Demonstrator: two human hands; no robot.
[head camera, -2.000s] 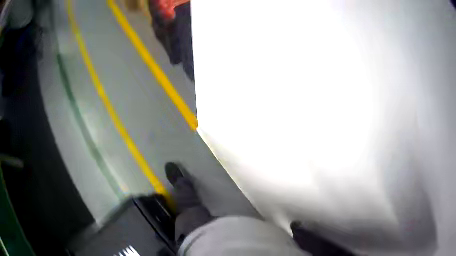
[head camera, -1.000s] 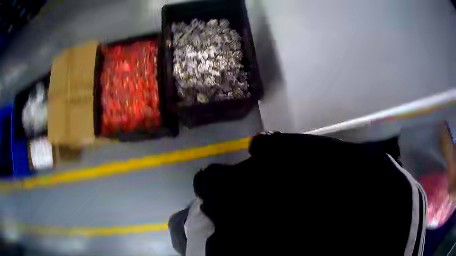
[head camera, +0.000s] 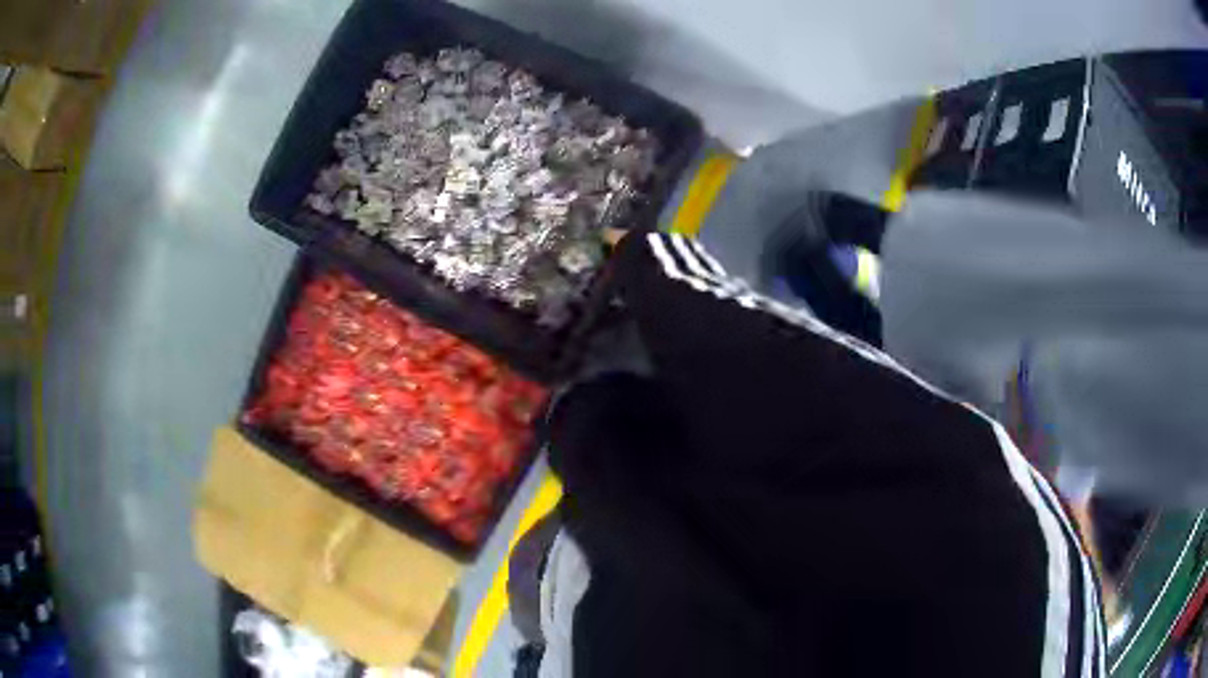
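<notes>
A black crate [head camera: 285,186] heaped with small whitish-grey metallic-looking parts stands on the floor at the upper left. A second black crate [head camera: 272,344], heaped with small red parts [head camera: 398,397], stands against its lower side. Neither of my hands can be made out. A large black garment with white side stripes [head camera: 821,490] fills the lower middle and covers the floor beside the crates; whose it is cannot be told. A blurred grey sleeve or cloth [head camera: 1047,305] crosses the right side, with no hand visible at it.
A brown cardboard piece [head camera: 325,550] lies against the red-part crate, with whitish items [head camera: 285,645] below it. A yellow floor line [head camera: 490,616] runs past the crates. Stacked black crates [head camera: 1060,133] with white marks stand at the upper right. A green surface [head camera: 1166,576] shows at the lower right.
The view has swung from the floor and a bright white surface to the crates, which now appear larger and tilted. The grey sleeve or cloth has come in at the right.
</notes>
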